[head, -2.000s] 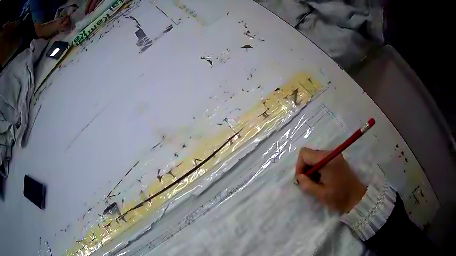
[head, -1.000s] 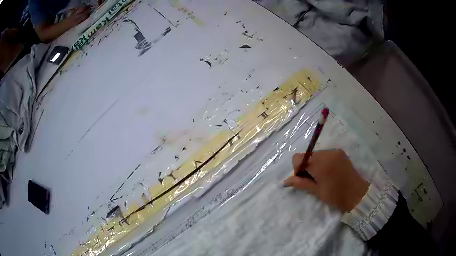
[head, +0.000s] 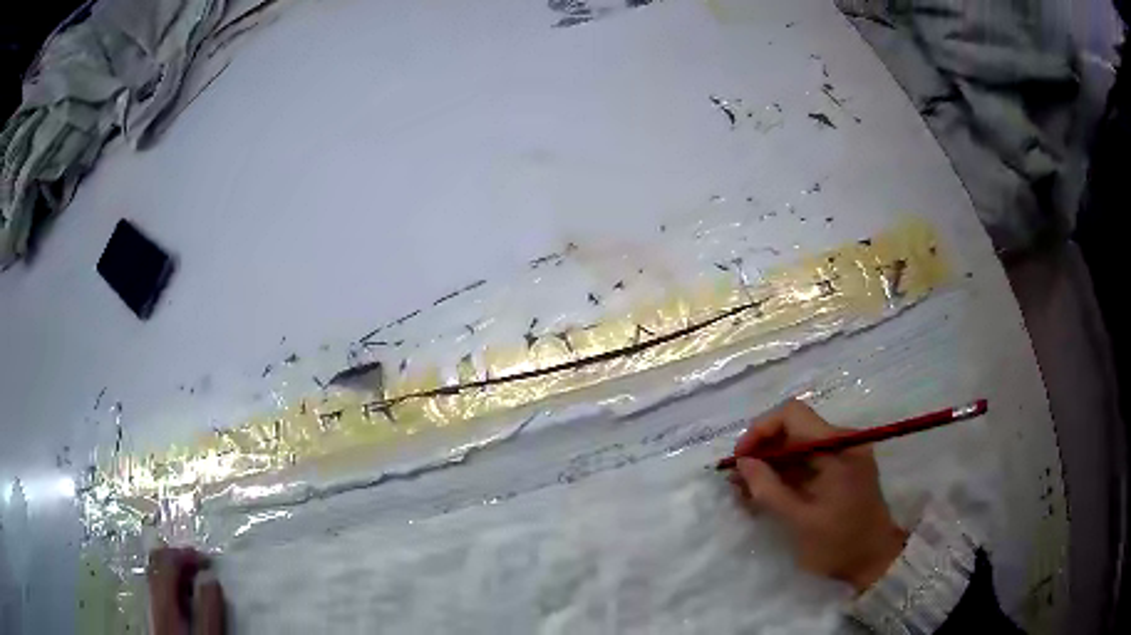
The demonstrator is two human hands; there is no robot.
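My right hand [head: 812, 490] holds a dark red pencil [head: 887, 430], its tip close to the upper edge of the pale garment piece [head: 521, 571]. The pencil's back end points right. My left hand [head: 186, 593] is at the lower left, cut off by the frame's bottom edge, with fingers over the garment piece's left end; whether it grips anything is hidden. The marking guide [head: 595, 437] lies along the cloth's upper edge under clear film. The yellowed tape border [head: 496, 366] runs above it with dark ticks and a long dark line.
A small black rectangle, perhaps a phone [head: 135, 268], lies on the white table [head: 409, 161] at the left. Garment piles [head: 87, 93] are at the upper left and upper right [head: 1017, 112]. A pale bin [head: 1077, 323] stands beyond the table's right edge.
The view has turned and shifted left. My left hand has come into view. The pencil has tipped from steep to nearly level, and its tip is closer to the guide. The other person has left the view.
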